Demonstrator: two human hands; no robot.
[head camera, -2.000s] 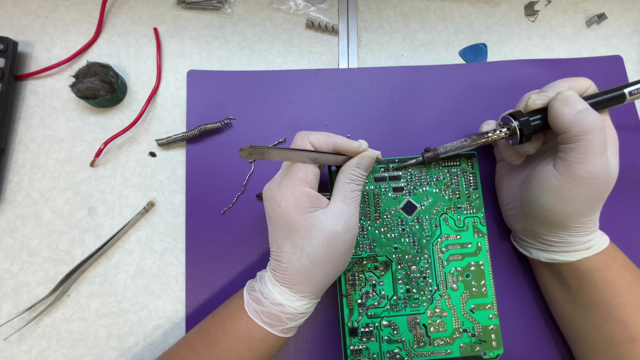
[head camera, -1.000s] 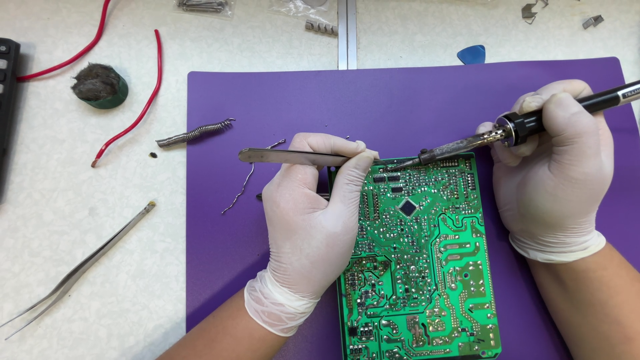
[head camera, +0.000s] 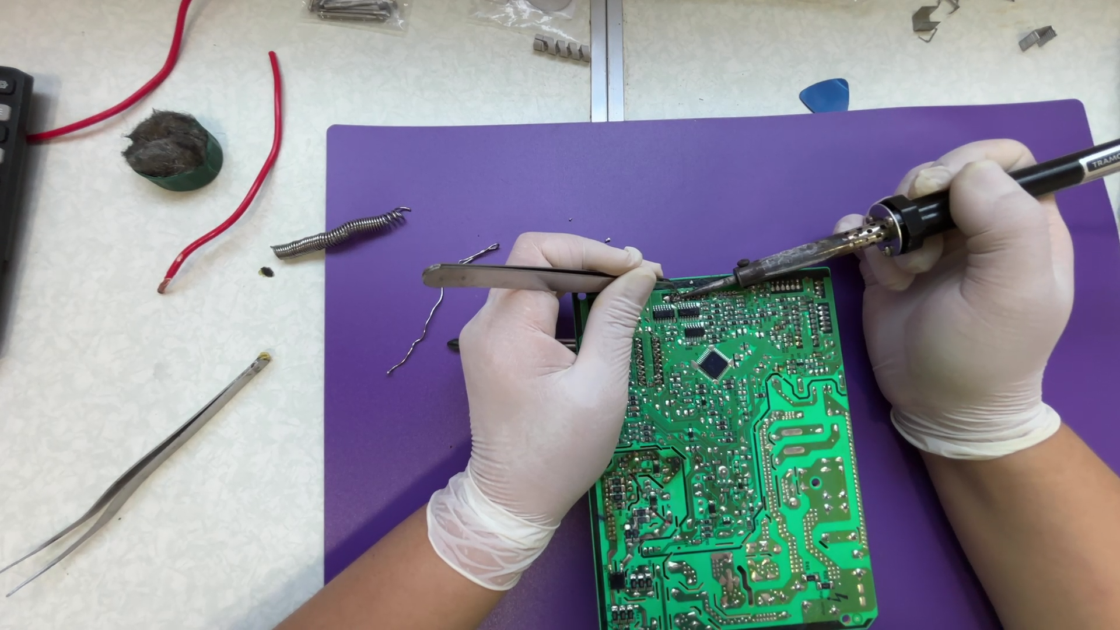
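A green printed circuit board (head camera: 726, 437) lies solder side up on a purple mat (head camera: 455, 175). My left hand (head camera: 560, 367), in a white glove, pinches metal tweezers (head camera: 516, 277) between thumb and forefinger, their tips at the board's top edge. In my gloved right hand (head camera: 971, 289) is a soldering iron (head camera: 910, 223), held like a pen. The iron's tip points left and down to the same top-edge area, close to the tweezer tips; whether the two touch I cannot tell. Just below the tips sit small black chips, and a square chip (head camera: 713, 363) is farther down. A dark rod-like thing (head camera: 453, 345) shows partly behind my left hand.
Left of the board lie a solder coil (head camera: 341, 234) and a thin twisted wire (head camera: 429, 315). Farther left are a second pair of tweezers (head camera: 140, 472), red wires (head camera: 262, 175) and a green tub of dark fibre (head camera: 175, 153). A blue pick (head camera: 825, 94) lies at the mat's back edge.
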